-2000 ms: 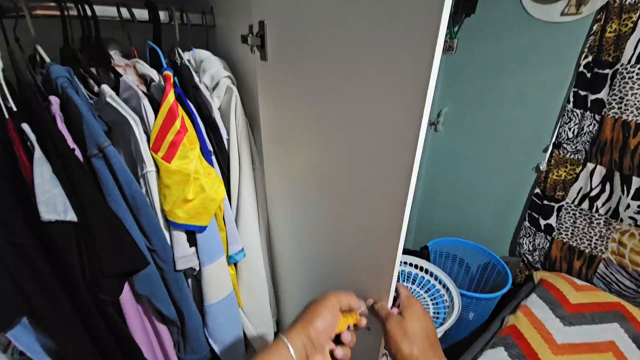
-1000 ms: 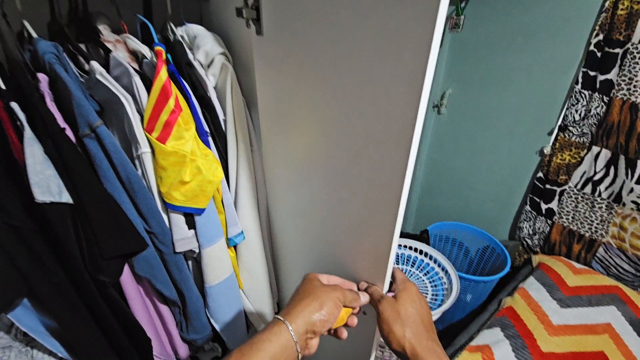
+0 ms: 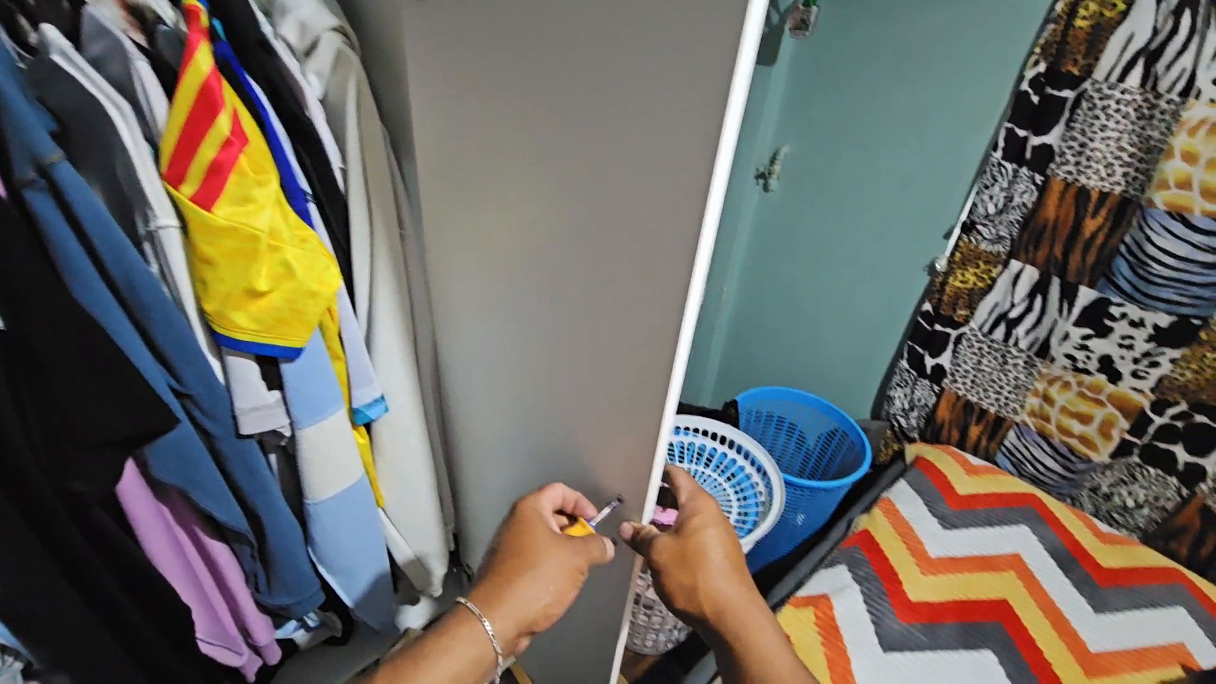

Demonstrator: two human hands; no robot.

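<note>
My left hand (image 3: 546, 560), with a chain bracelet at the wrist, holds a small screwdriver (image 3: 594, 516) by its yellow handle. Its metal shaft points up and right, with a small dark piece, perhaps a screw, at the tip, close to the inner face of the wardrobe door (image 3: 570, 237). Around the white edge of that door (image 3: 698, 285) is my right hand (image 3: 698, 546), thumb on the inner face and fingers on the far side, partly hidden.
Clothes on hangers (image 3: 256, 256) fill the left. Behind the door stand a white plastic basket (image 3: 774, 484) and a blue one (image 3: 855, 456). A zigzag-patterned cover (image 3: 969, 570) lies at lower right, below an animal-print curtain (image 3: 1064, 380).
My left hand has drawn back a little from the door edge, and the screwdriver's shaft now shows. The right hand stays at the door edge. The view has shifted somewhat.
</note>
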